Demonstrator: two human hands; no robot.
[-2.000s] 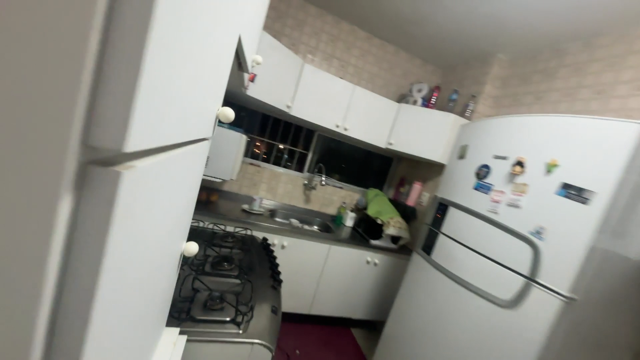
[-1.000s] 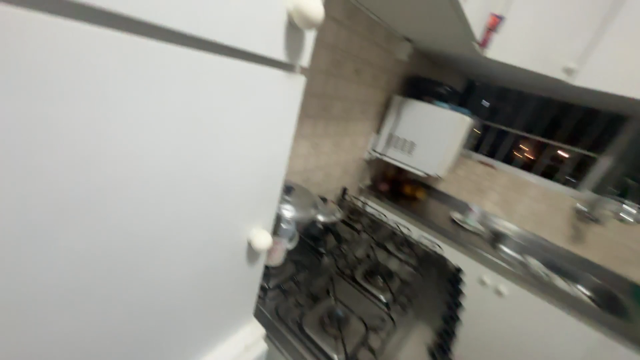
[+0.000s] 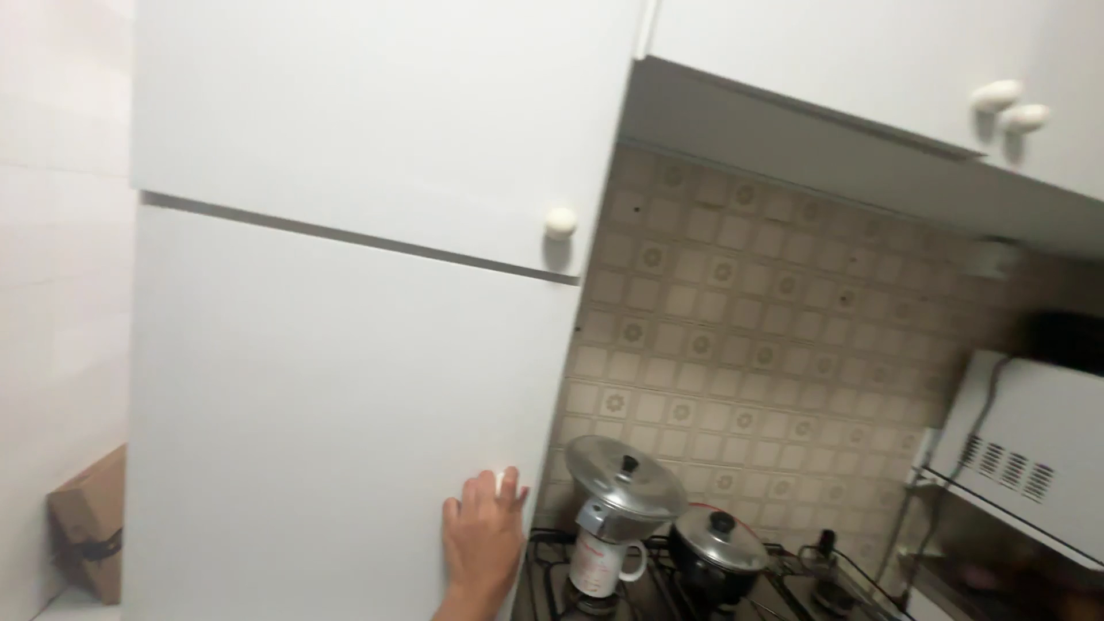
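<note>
My left hand [image 3: 485, 539] is at the lower middle, its back toward me and its fingers around the small white knob [image 3: 500, 481] of the tall white cabinet's lower door [image 3: 328, 414]. Most of that knob is hidden by the fingers. The door is closed. Above it, the upper door [image 3: 371, 112] is also closed, with a round white knob [image 3: 560, 223] near its right edge. My right hand is out of view.
Right of the cabinet, a gas stove [image 3: 543, 586] holds a white mug [image 3: 595, 565], a metal lid [image 3: 625, 477] above it, and a dark lidded pot [image 3: 716, 552]. A white appliance [image 3: 1026, 457] and wall cabinets [image 3: 819, 69] stand right; a cardboard box [image 3: 90, 517] lies left.
The view has swung left toward the tall cabinet and its neighbouring stove. My left hand has come into view at the lower door's knob; neither earlier frame shows a hand.
</note>
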